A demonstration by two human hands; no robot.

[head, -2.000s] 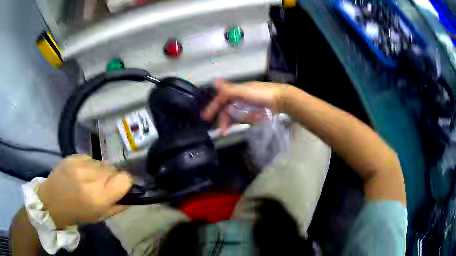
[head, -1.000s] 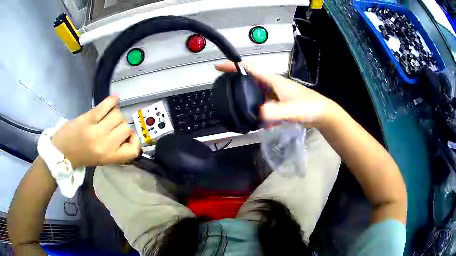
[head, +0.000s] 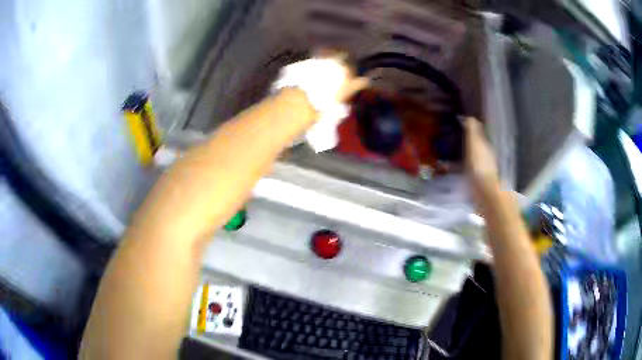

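The black headphones (head: 382,125) are inside the open cream chamber, over the red mat (head: 352,136), headband towards the back. Whether they rest on the mat is unclear. My left hand (head: 346,79), blurred and partly hidden by its white wrist cover, is at the left side of the headband and seems to hold it. My right hand (head: 480,151), also blurred, is closed at the right ear cup. A clear plastic bag (head: 450,195) shows as a pale blur beside my right hand, at the chamber's front edge.
The chamber's front panel (head: 369,256) has a red button (head: 326,244) between two green ones. Below are a black keyboard (head: 327,329) and a white-and-yellow control pad (head: 221,309). A yellow-and-black bar (head: 142,128) stands at the front left corner. The blue tray (head: 622,309) is at right.
Both hands and the headphones have moved from above my lap and the keyboard, forward into the chamber. The camera view has tilted up, showing the chamber's inside.
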